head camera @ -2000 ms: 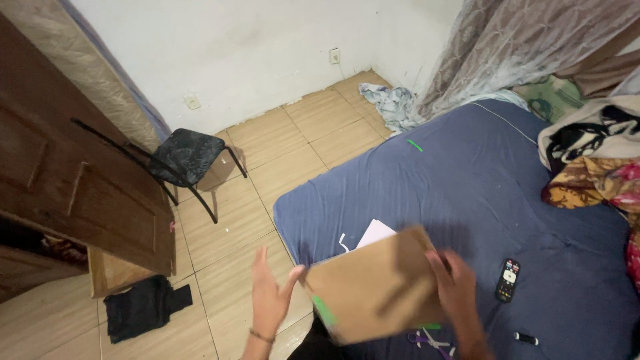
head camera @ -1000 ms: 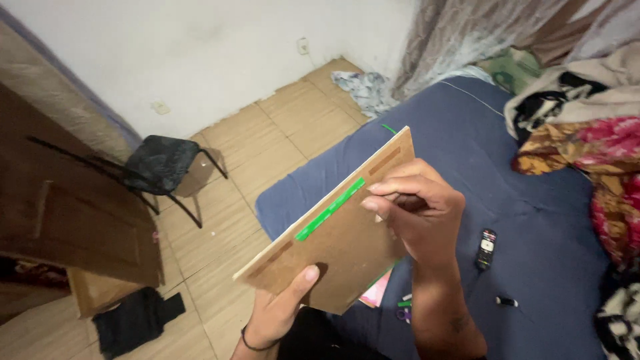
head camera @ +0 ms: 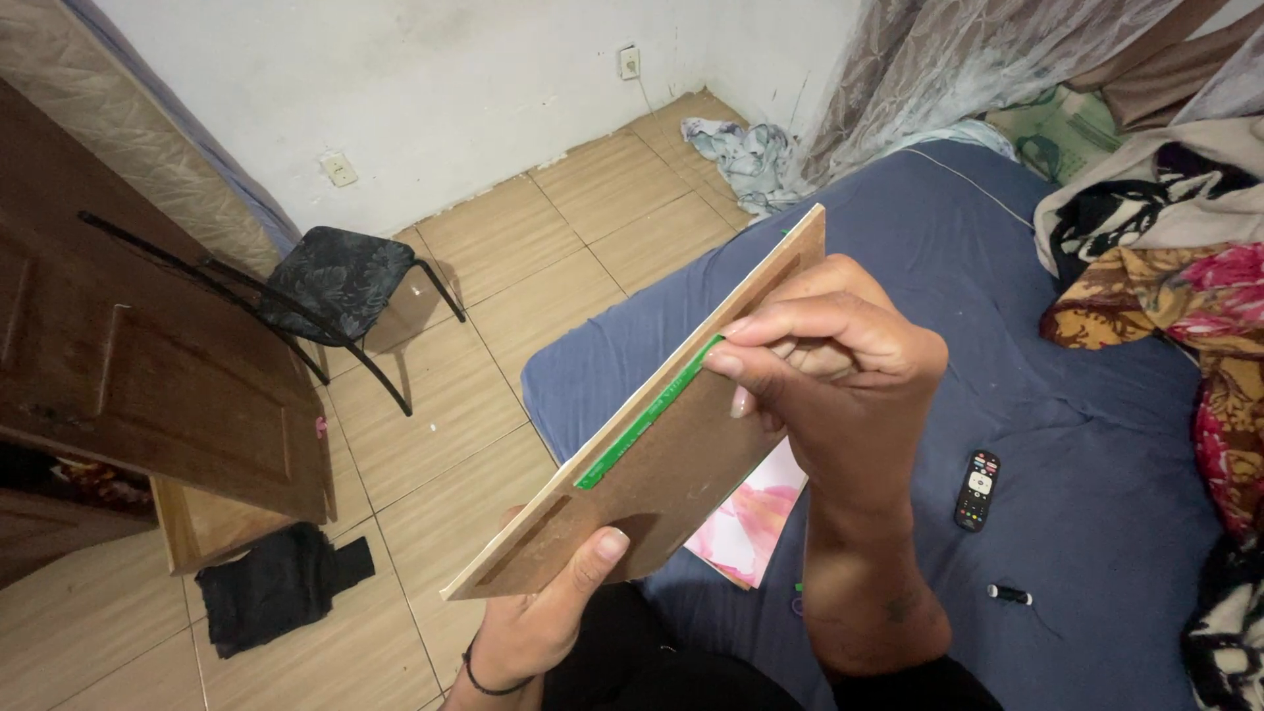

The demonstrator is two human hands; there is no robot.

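Note:
A thin brown fiberboard panel (head camera: pixel 681 444) is held up at a slant, its long pale edge facing up and left. Its lower left part is gripped by my left hand (head camera: pixel 548 612), with the thumb on the brown face. A green strip (head camera: pixel 647 415) lies along the panel near that long edge. At the strip's upper end, the thumb and forefinger of my right hand (head camera: pixel 829 355) pinch its tip. Behind the panel, a sheet with a pink floral print (head camera: pixel 755 513) lies partly hidden on the bed.
The bed (head camera: pixel 987 395) with a blue sheet bears a remote control (head camera: pixel 978 491), a spool of dark thread (head camera: pixel 1009 594) and heaped patterned blankets (head camera: pixel 1136 296). A black chair (head camera: pixel 336 281) stands on the tiled floor at left, near a wooden door (head camera: pixel 148 346) and a black cloth (head camera: pixel 267 588).
Two seconds ago the panel lay flatter and my left hand was off it, fingers spread. Since then the panel has been tilted up, my left hand has taken hold, and my right hand has moved to the strip.

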